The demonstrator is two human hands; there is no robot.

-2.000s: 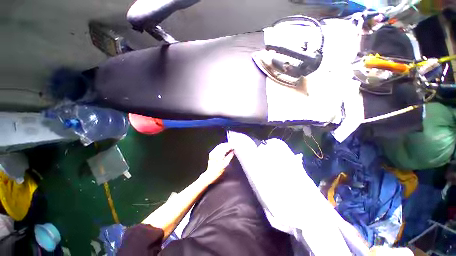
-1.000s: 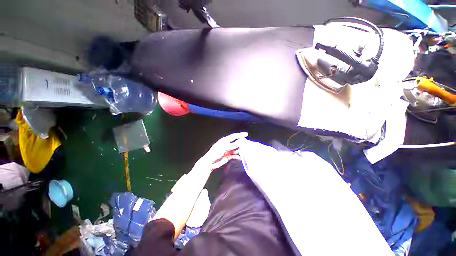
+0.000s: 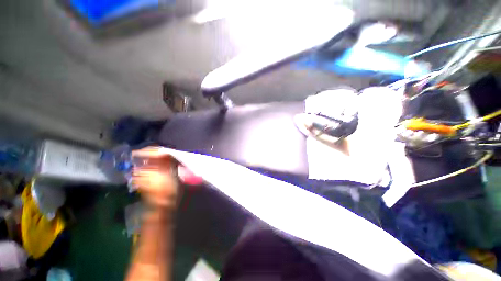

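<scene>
A pale garment [image 3: 285, 203], white in the glare, is stretched in a long band from the left to the lower right, in front of the ironing board [image 3: 258, 134]. My left hand [image 3: 156, 174], blurred, grips its left end. My right hand [image 3: 469, 271] shows only as a pale blurred shape at the lower right edge, at the cloth's other end; its fingers are not clear. The steam iron [image 3: 329, 125] rests on the white rest cloth [image 3: 346, 162] on the board.
A narrow sleeve board [image 3: 274, 57] stands beyond the main board. An orange-yellow fitting [image 3: 431, 127] lies among hoses at the right. A white box [image 3: 71, 160] and clear bottle [image 3: 116, 164] are at the left. A red bucket [image 3: 189, 176] shows partly behind the cloth.
My left hand has moved up and left from near my lap, pulling the garment out into a long band. The view has tilted up, showing more of the sleeve board and wall.
</scene>
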